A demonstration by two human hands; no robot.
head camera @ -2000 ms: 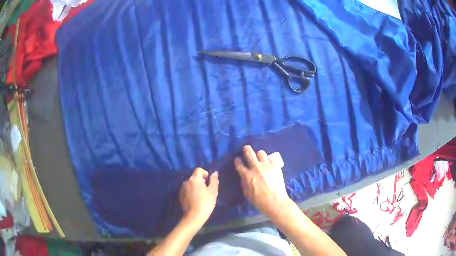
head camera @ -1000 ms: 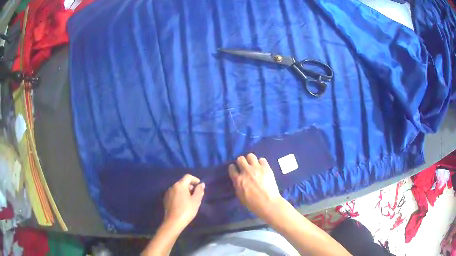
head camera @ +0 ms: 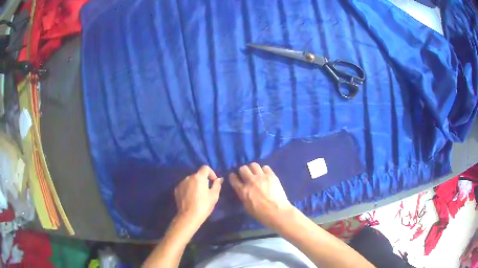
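Note:
A navy pattern piece [head camera: 335,154] lies along the near edge of the bright blue satin cloth [head camera: 152,78], stretching left beneath my hands. My left hand [head camera: 198,193] has thumb and fingers pinched at the piece's upper edge near its middle. My right hand [head camera: 260,191] is just right of it, fingers bent and fingertips down on the piece, with no tool in it. White square chalk [head camera: 317,168] lies on the piece, right of my right hand. Thin pale chalk lines [head camera: 264,124] show above the piece. My palms and undersides of my fingers are hidden.
Shears [head camera: 310,57] lie on the cloth beyond my hands, handles to the right. Blue cloth is bunched at the right. Yellow and orange strips [head camera: 44,178] lie on the grey table [head camera: 65,131] at left. Red fabric [head camera: 55,26] is at far left; red and white scraps lie below right.
My right hand has let go of the chalk, which now lies on the navy piece, and has moved left, closer to my left hand. The view has shifted, moving the scene rightward.

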